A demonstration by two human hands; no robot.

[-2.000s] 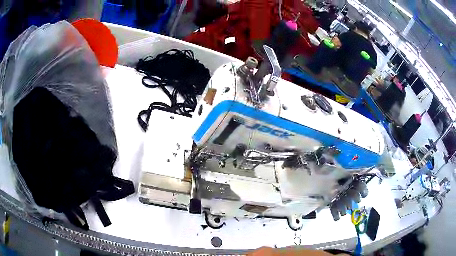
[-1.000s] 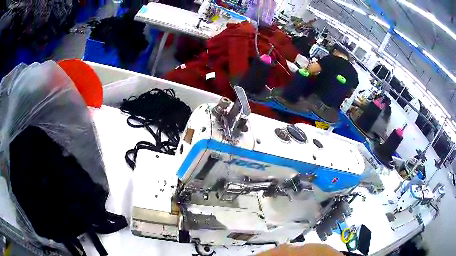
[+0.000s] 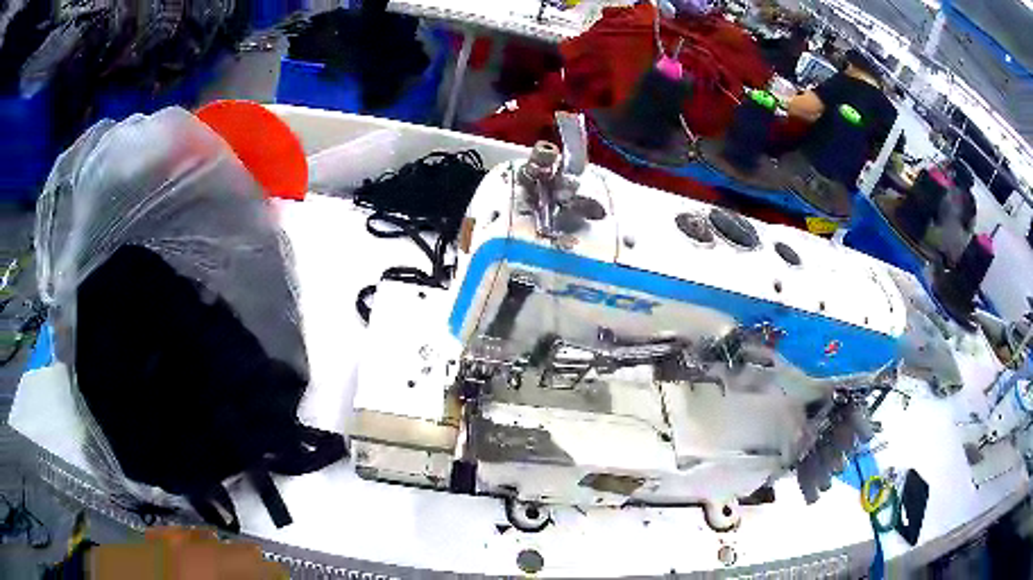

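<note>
The white Jack coverstitch machine (image 3: 680, 283) with its blue band stands in the middle. No fabric is seen at its presser foot and needle area (image 3: 476, 374). A heap of black pieces (image 3: 181, 374) lies in an open clear plastic bag (image 3: 170, 170) left of the machine, with strap ends hanging out towards the front edge. A blurred patch of skin, which looks like my left hand (image 3: 187, 555), shows at the bottom left below the table edge, cut off by the picture's edge. Its fingers and anything in them cannot be made out. My right hand is not in view.
Tangled black cord (image 3: 425, 198) and an orange-red disc (image 3: 266, 147) lie behind the bag. Yellow-green handled snips (image 3: 878, 499) and a flat black phone (image 3: 914, 506) lie at the right. Thread cones (image 3: 748, 136) stand behind the machine. A person in black (image 3: 844, 119) works beyond.
The view has shifted, and the machine and bag sit further right in the picture. The skin patch seen at the bottom centre earlier is gone; one now shows at the bottom left.
</note>
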